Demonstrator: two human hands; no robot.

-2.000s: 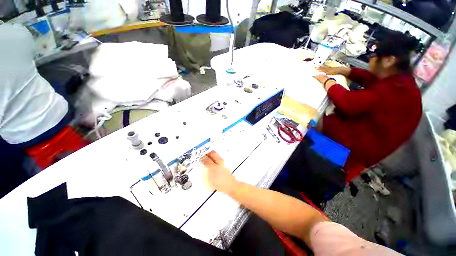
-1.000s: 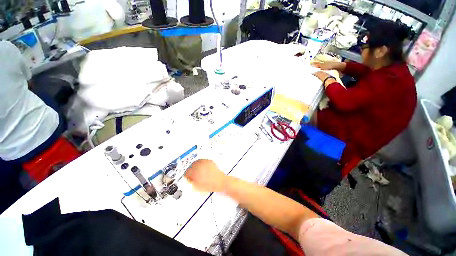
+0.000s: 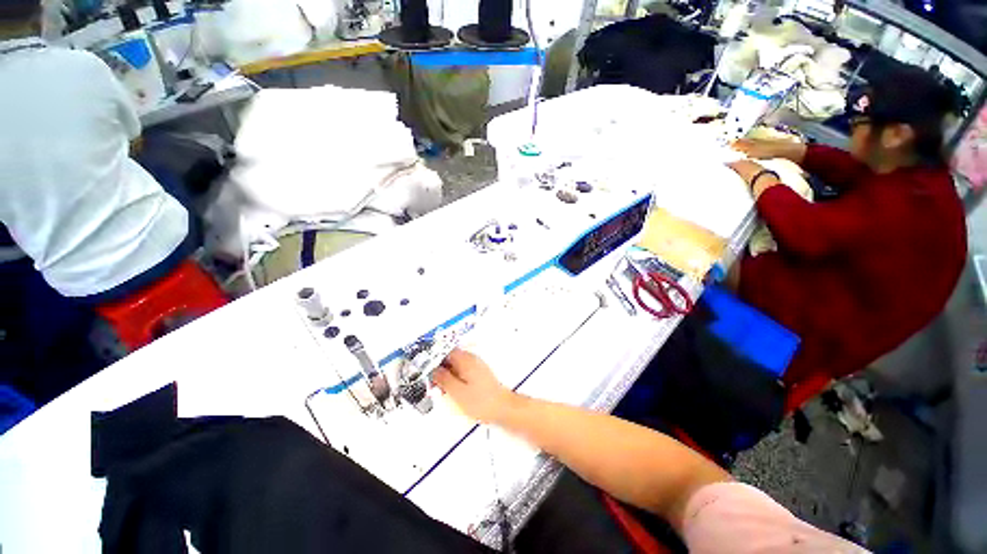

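Note:
The white sewing machine head with a blue stripe and dark control panel lies across the table. My right hand is at the front of the head, fingertips close to the tension knob, right of the needle area. Its fingers are bent; whether they pinch something small is too blurred to tell. A thin thread hangs below the hand toward the table's front edge. Black fabric lies on the left of the table and runs off the bottom edge. My left hand is not in the picture.
Red-handled scissors lie beside a tan pad at the table's right end. A blue bin stands below. A person in dark red works at the right; another in a light shirt is at the left. White fabric is piled behind.
The view has shifted, so the table sits slightly differently in the picture. My right hand stays at the machine head's front; its fingers have shifted slightly near the tension knob.

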